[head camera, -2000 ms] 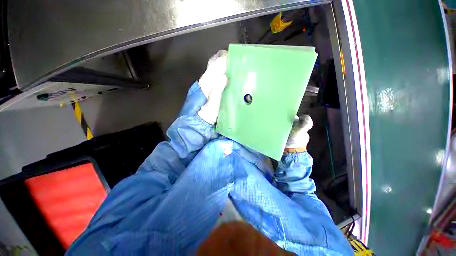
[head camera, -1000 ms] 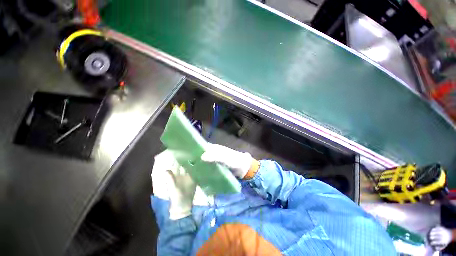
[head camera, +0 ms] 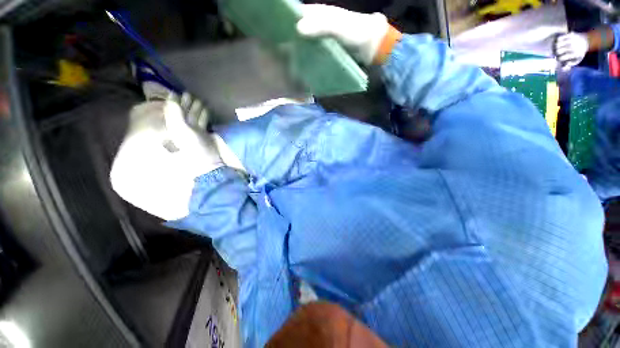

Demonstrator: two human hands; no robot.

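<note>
My right hand (head camera: 347,32), in a white glove, grips green plates (head camera: 330,68) by the near edge at the top middle. Their layered edge faces right, and the top of the stack is blurred and cut off by the picture's edge. My left hand (head camera: 197,139), also gloved, is at the left, apart from the plates. It holds a pale, overexposed sheet-like piece (head camera: 146,166) with a small dark spot; its outline merges with the glove. A thin white piece (head camera: 272,107) lies at the edge of my lap.
A steel bench edge (head camera: 51,197) curves along the left. At the upper right, another person's gloved hand (head camera: 571,49) is by a deep green board (head camera: 527,75) with a yellow strip (head camera: 551,109). A labelled pale panel (head camera: 214,306) stands at bottom left. A yellow object (head camera: 68,73) is upper left.
The view has swung right and down onto my lap. My hands have moved apart: the right keeps the green plates, while the left is off them with the pale piece.
</note>
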